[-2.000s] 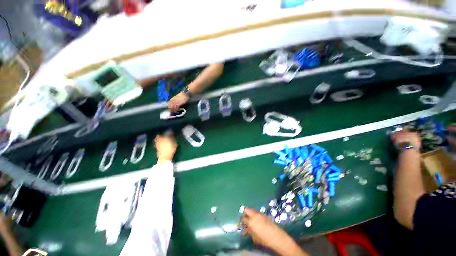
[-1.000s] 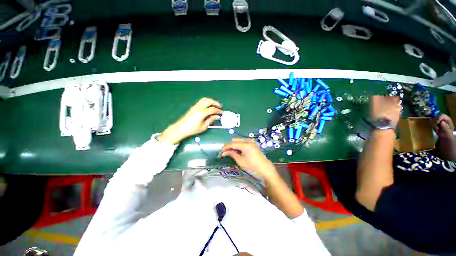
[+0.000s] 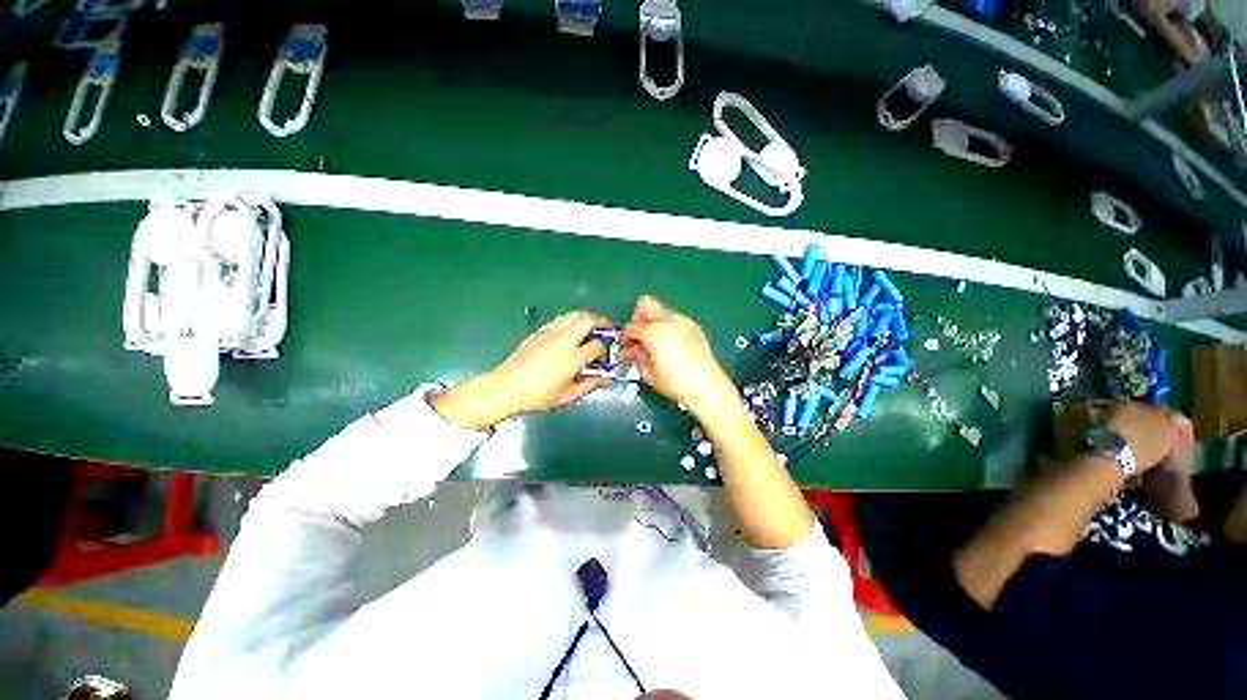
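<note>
My left hand (image 3: 558,361) holds a white loop-shaped housing (image 3: 610,358) low over the bench in front of me. My right hand (image 3: 662,353) is at the other side of the same housing, fingertips on its head; whether it holds a small part is hidden by the fingers. Blue shows in the housing between the hands. Right of my hands lies a heap of blue cylinders (image 3: 886,326) mixed with small metal pieces (image 3: 818,345). Small round white parts (image 3: 707,449) lie beside my right forearm.
A stack of white housings (image 3: 205,294) lies at left on the green bench. A white divider rail (image 3: 465,208) separates it from the belt (image 3: 451,110), which carries spaced loops. At right, a neighbour's hands (image 3: 1146,435) are over a cardboard box (image 3: 1080,427). Red stools (image 3: 130,527) stand below.
My right hand has moved up from near the bench edge to the housing at my left hand. The view has shifted slightly. The neighbour's hand has moved down to the box.
</note>
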